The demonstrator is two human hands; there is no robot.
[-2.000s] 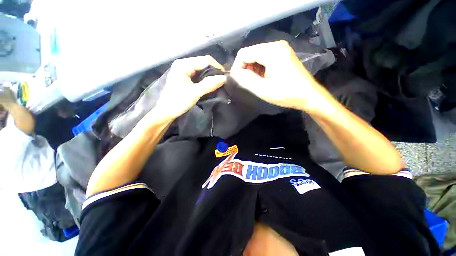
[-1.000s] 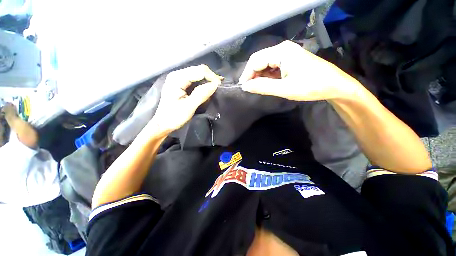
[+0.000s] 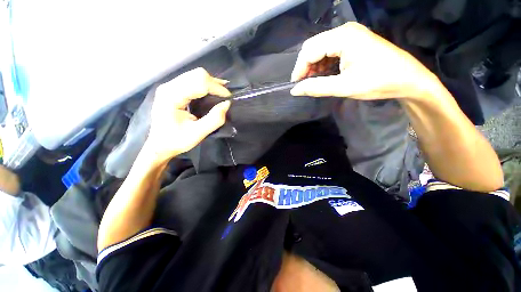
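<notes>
A dark grey garment [image 3: 268,117] lies over my lap below the table edge. Its edge is stretched nearly straight between my hands, with a pale line along it. My left hand [image 3: 185,111] pinches the left end of this edge between thumb and fingertips. My right hand [image 3: 354,65] pinches the right end, slightly higher. A short pale stitch line and a small light spot show on the cloth below my left fingertips. The cloth inside and behind the fingers is hidden.
The white table [image 3: 131,51] runs across the upper left, its rounded edge just beyond my hands. Another person's white sleeve [image 3: 25,228] shows at the left. A blue crate [image 3: 77,171] is partly visible below the table corner. Dark cloth [image 3: 423,28] is heaped at the upper right.
My hands have moved apart, so a longer stretch of the garment edge shows between them. My left hand moved left, my right hand right and up. The view has also shifted slightly.
</notes>
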